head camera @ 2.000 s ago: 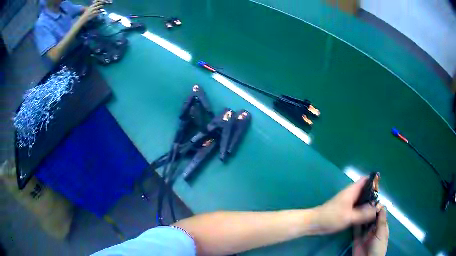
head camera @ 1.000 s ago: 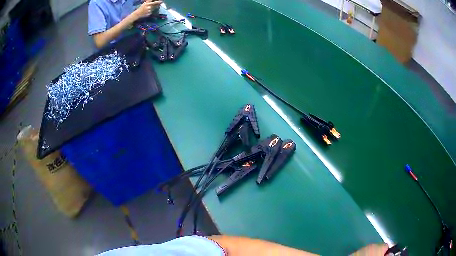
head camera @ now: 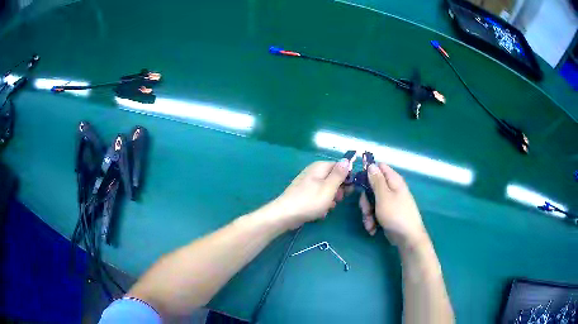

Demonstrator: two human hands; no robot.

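My left hand (head camera: 317,190) and my right hand (head camera: 390,199) are close together over the bench, each gripping one half of a black battery clamp (head camera: 359,180). The two halves point upward and stand apart at the tips, with copper jaws showing. The fingers hide most of the clamp body. A black cable lead (head camera: 277,275) runs down from under my left hand to the bench's near edge. A silvery torsion spring (head camera: 324,245) with splayed legs lies on the green bench just below my hands.
Several black clamps (head camera: 108,183) lie bunched at left, cables trailing. Clamps with leads lie on the belt (head camera: 209,38), one at left (head camera: 136,85), two at right (head camera: 421,95) (head camera: 512,134). Spring trays stand at lower right (head camera: 539,300) and upper right (head camera: 497,35). Blue bin (head camera: 38,272) at lower left.
The view has swung right, so the clamp pile now shows at left. Both hands are fully in view, and the loose spring and right-hand trays have come into view.
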